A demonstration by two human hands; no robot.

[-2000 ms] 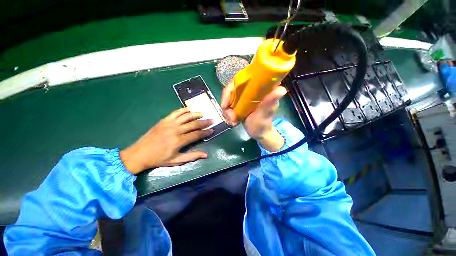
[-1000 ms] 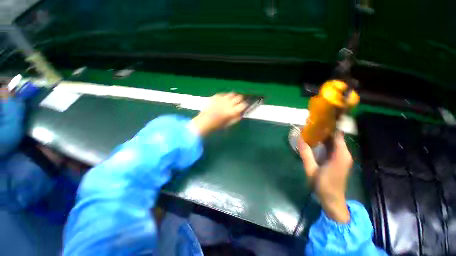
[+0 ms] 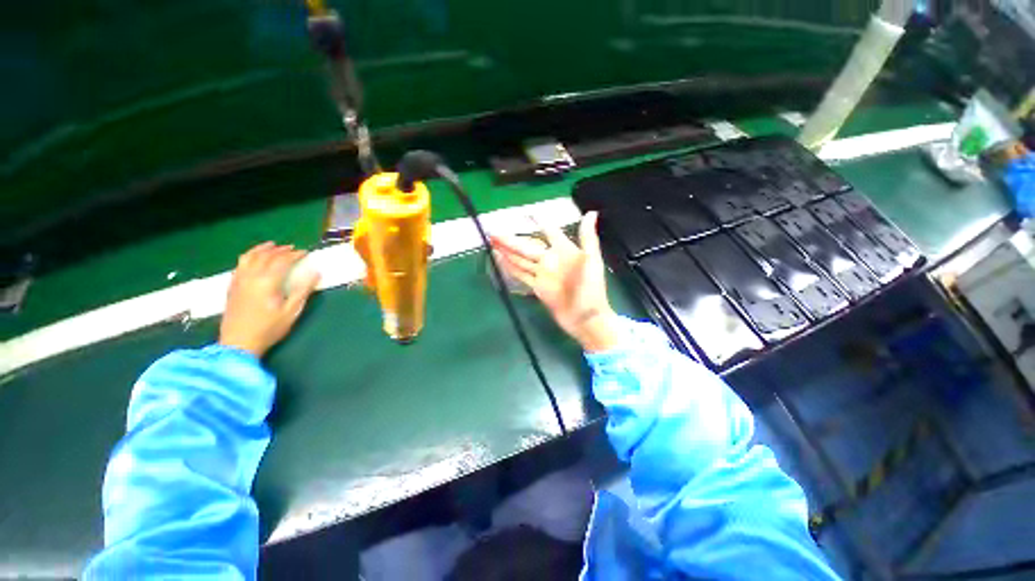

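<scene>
The yellow-orange electric screwdriver [image 3: 395, 255] hangs upright above the bench mat, between my hands, with nothing holding it. My left hand [image 3: 266, 297] is at the white rail, left of the screwdriver, palm down with fingers bent and apart; I see nothing in it. My right hand [image 3: 558, 272] is raised at the right, fingers spread and empty, over the round speckled screw dish [image 3: 513, 272], which it mostly hides. A phone body [image 3: 343, 216] lies on the green belt behind the screwdriver, partly hidden by it.
The black blister tray [image 3: 726, 255] lies at the right, its pockets holding small dark parts. The black cord [image 3: 499, 261] loops from the screwdriver's top down past my right hand. Another phone [image 3: 549, 156] is on the belt behind. A person's blue sleeve [image 3: 1021, 182] shows at the far right.
My right hand has let go of the screwdriver, which now hangs free. My left hand has let go of the phone it held at the rail. The view has turned right.
</scene>
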